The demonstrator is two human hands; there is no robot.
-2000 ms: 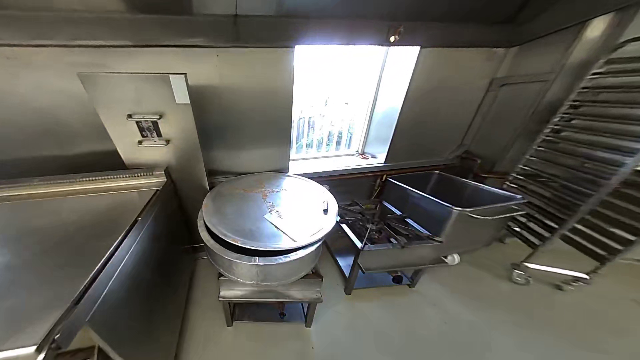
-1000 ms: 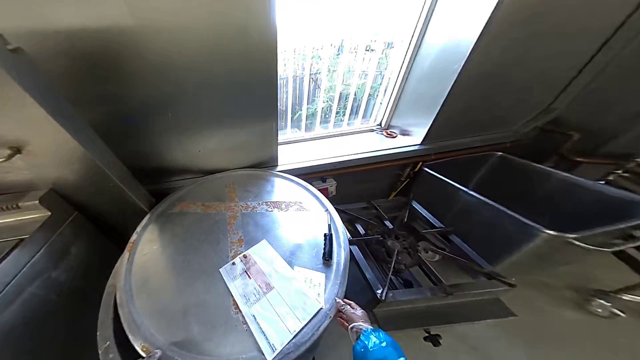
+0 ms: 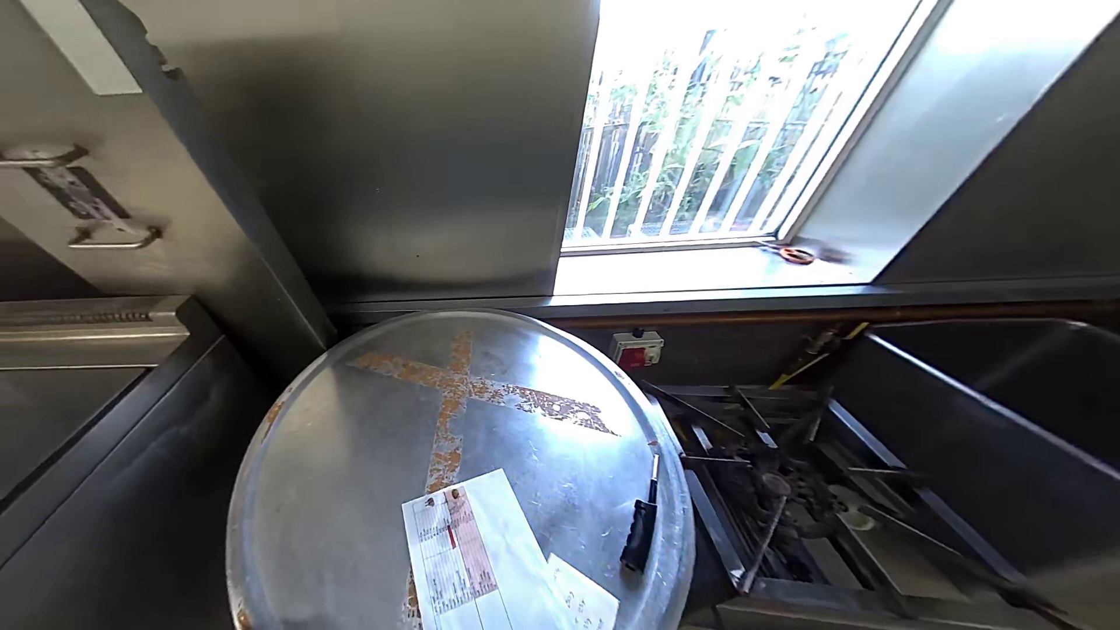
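Neither of my hands shows in the head view now. A large round metal lid [image 3: 367, 490] fills the lower middle, with a worn orange-brown cross of tape residue on its top. A printed sheet of paper [image 3: 464, 551] lies on it near the bottom edge of the view, and a smaller paper with handwriting [image 3: 582, 595] sits partly beside it. To the right of the papers, near the lid's rim, rests a slim metal tool with a black handle [image 3: 640, 534]. Its exact kind is unclear.
A gas burner stand [image 3: 787, 499] stands right of the lid, beside a deep metal tub [image 3: 980, 437]. Scissors with orange handles [image 3: 796, 255] lie on the windowsill [image 3: 682, 273]. A red and white switch box [image 3: 637, 349] is on the wall below. A metal counter unit [image 3: 131, 472] is at left.
A gloved hand with a blue sleeve, at the lid's right rim one second ago, is out of view now. The view has come much closer to the lid since two seconds ago.
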